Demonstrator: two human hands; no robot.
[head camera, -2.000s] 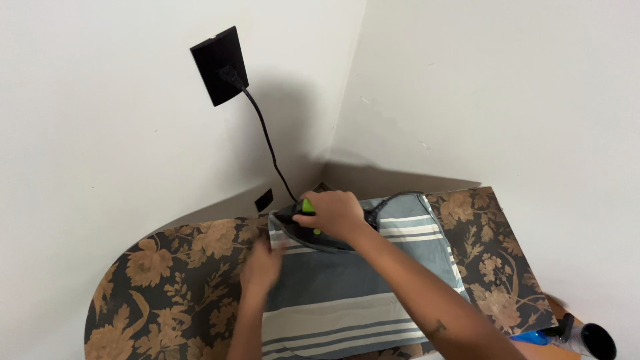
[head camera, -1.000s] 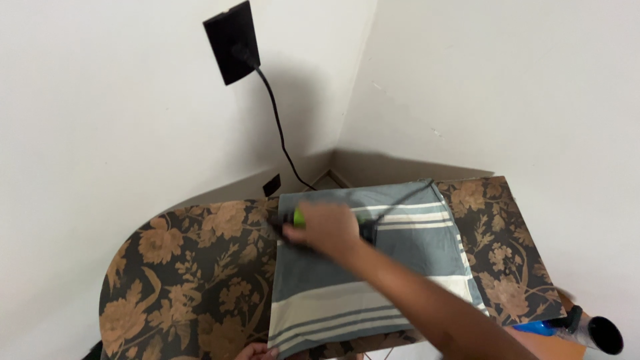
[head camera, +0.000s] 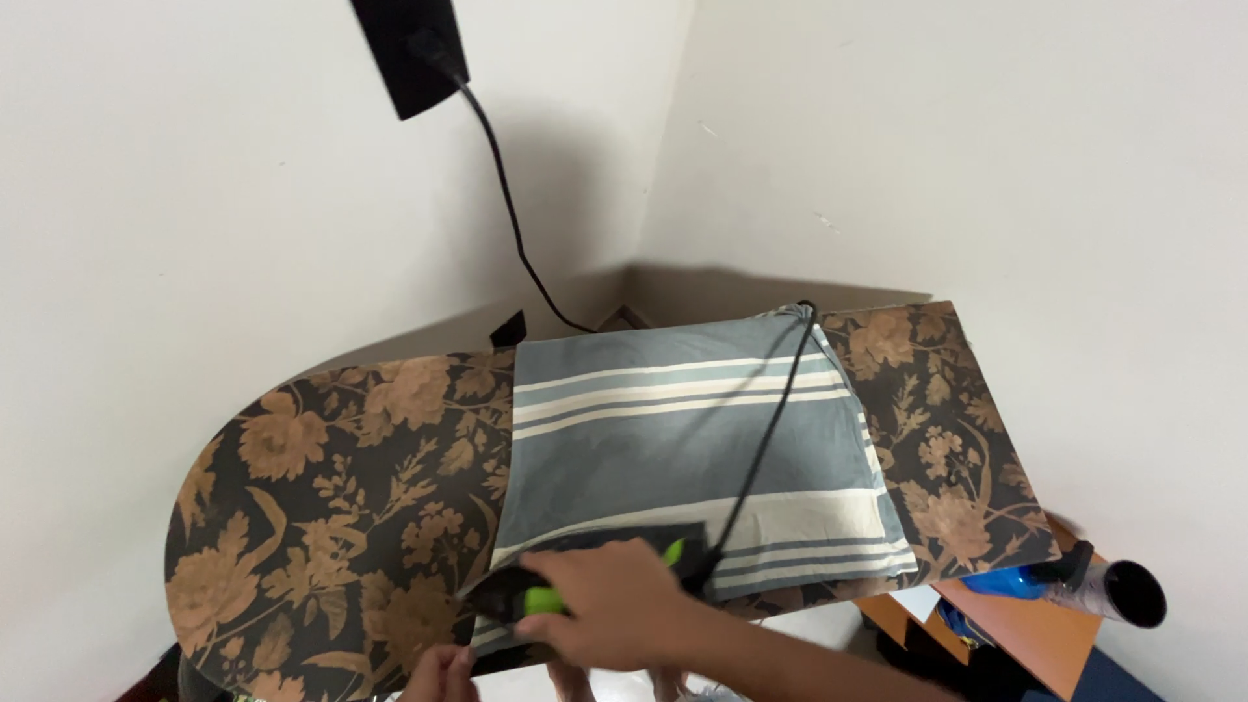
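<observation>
A black clothes iron with green parts (head camera: 546, 600) rests at the near left part of a folded grey-blue cloth with cream stripes (head camera: 682, 448). My right hand (head camera: 614, 595) is closed around its handle. The iron's black cord (head camera: 770, 429) runs from its heel across the cloth to the far right corner. My left hand (head camera: 444, 675) pinches the near left corner of the cloth at the board's front edge, left of the iron's tip. Beneath the cloth is an ironing board with a dark floral cover (head camera: 331, 507).
A cord (head camera: 507, 195) hangs from a black wall outlet (head camera: 414, 49). White walls meet in a corner behind the board. At the lower right, a hair dryer (head camera: 1111, 585) and a blue object (head camera: 1004, 582) lie on an orange-brown surface (head camera: 1058, 624).
The iron in my right hand has come from the far part of the cloth to its near left edge. My left hand has gone from beside the cloth's far left part to its near left corner.
</observation>
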